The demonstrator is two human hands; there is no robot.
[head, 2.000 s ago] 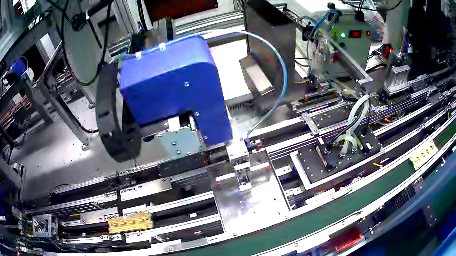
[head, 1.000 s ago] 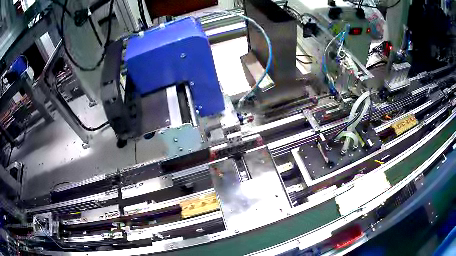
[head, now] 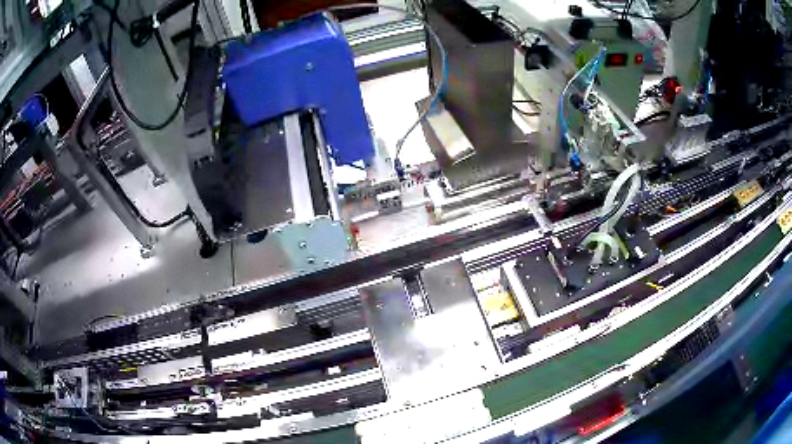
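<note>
Neither of my hands is in view. In front of me silver cover plates [head: 441, 342] lie over the conveyor rails [head: 334, 347]. The blue-covered actuator [head: 295, 69] stands behind them, with a pale teal end plate [head: 314, 244] below it. A yellow pallet [head: 499, 305] shows just right of the cover plates, partly hidden. A whitish flat piece [head: 425, 420] lies on the green belt at the lower edge. Another yellow pallet [head: 747, 192] is at the far right on the rails.
The tubed work station [head: 599, 260] sits right of the cover plates. A tall grey angled metal box [head: 473, 95] and a control box with a red readout [head: 612, 69] stand behind. A red strip [head: 603, 420] and blue fabric [head: 773, 381] show at the lower right.
The blue actuator has moved back and away, exposing the rail below it. The yellow pallet has moved right past the cover plates. The whitish piece on the green belt is now further left.
</note>
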